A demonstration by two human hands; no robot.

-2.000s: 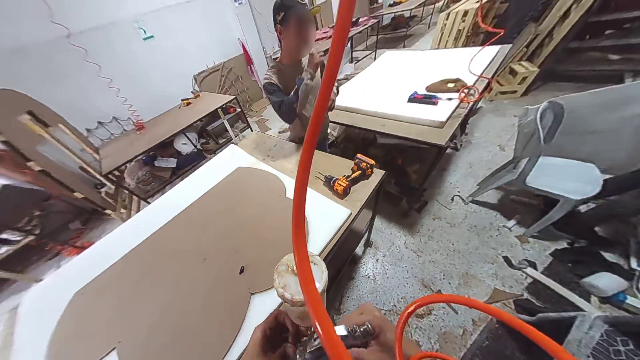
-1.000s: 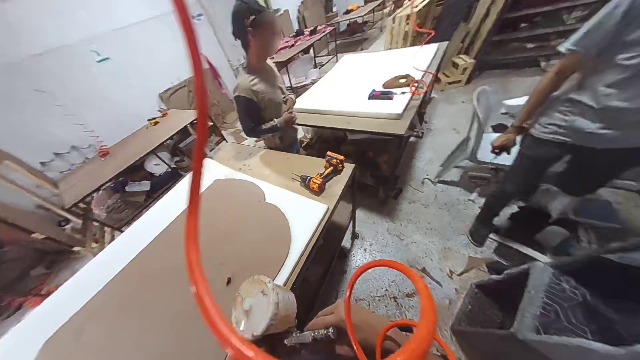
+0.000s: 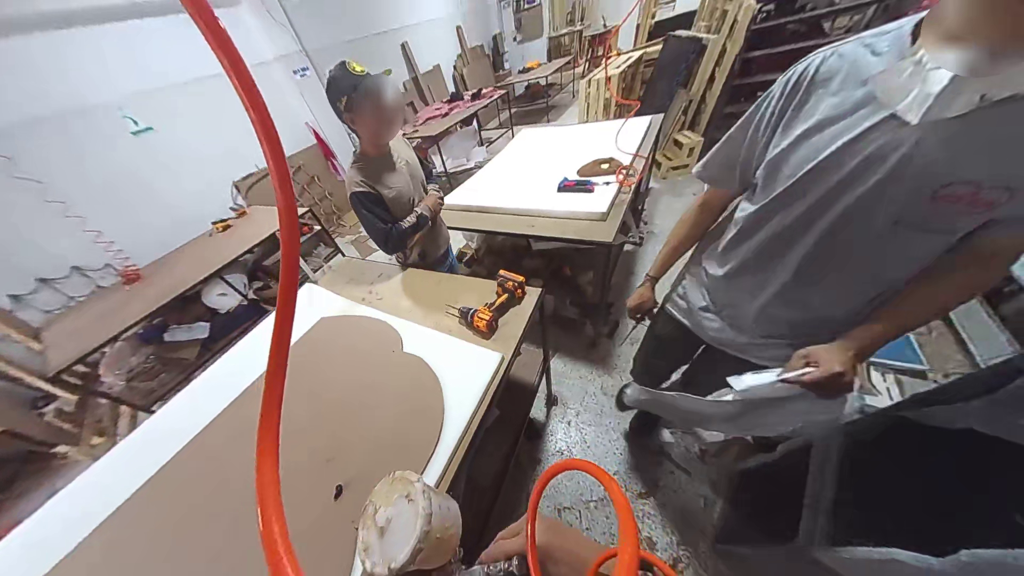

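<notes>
At the bottom edge, my right hand [image 3: 552, 546] is curled at the metal body of a spray gun [image 3: 498, 568], partly cut off by the frame. The gun's glue-stained cup [image 3: 410, 524] is left of the hand. An orange air hose [image 3: 588, 472] loops in front of the hand; another stretch [image 3: 280, 320] hangs at the left. My left hand is out of view. Beyond the cup, a brown cut-out panel [image 3: 344, 400] with a rounded outline lies on a white foam sheet [image 3: 472, 360] on a table. An orange and black cordless drill [image 3: 492, 306] lies on the table's far end.
A person [image 3: 400, 192] in a cap stands beyond the table. Another person [image 3: 848, 200] at the right holds a white item. A second table bears white foam [image 3: 544, 168] and a blue and pink tool [image 3: 578, 186]. A dark, grey-edged container [image 3: 816, 496] is at lower right.
The person in grey has come in from the right and now stands close by. The person in the cap has lowered a hand from near the face. My left hand has gone out of view.
</notes>
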